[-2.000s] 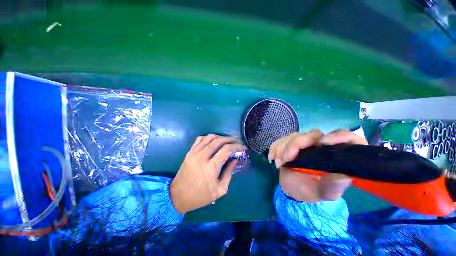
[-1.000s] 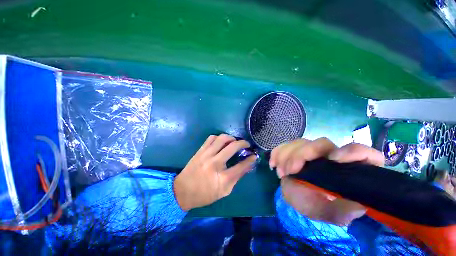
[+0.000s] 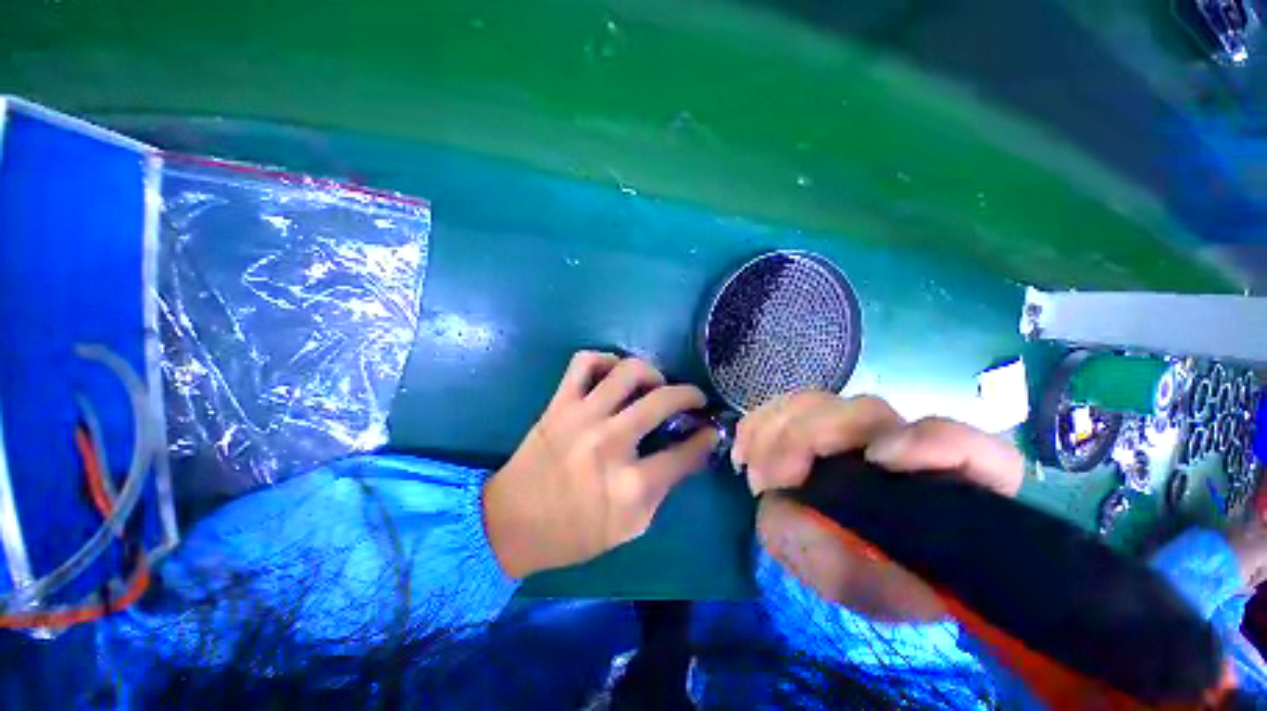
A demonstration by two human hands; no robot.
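Note:
My left hand [image 3: 591,472] holds a small dark round assembly [image 3: 684,429] with shiny spots, mostly hidden in the fingertips. My right hand [image 3: 875,486] is shut on the black and orange electric screwdriver [image 3: 1014,556], which points left toward the assembly. The driver's tip is close to the assembly, but contact is hard to make out. The round screw dish [image 3: 785,333] with a grey dotted floor lies just beyond both hands. Dark specks cover its left part.
A clear zip bag [image 3: 292,313] and a blue fixture with tubes [image 3: 70,320] are at left. A green belt [image 3: 556,84] runs across the far side. At right are a grey metal post [image 3: 1153,320], white slip [image 3: 1002,395], dark round coil [image 3: 1077,417], metal rings [image 3: 1206,417] and another person's hand [image 3: 1246,549].
My right hand has brought the screwdriver closer to the assembly, its rear end swinging toward me. The left hand has shifted slightly right. Another person's hand and sleeve now show at the right edge.

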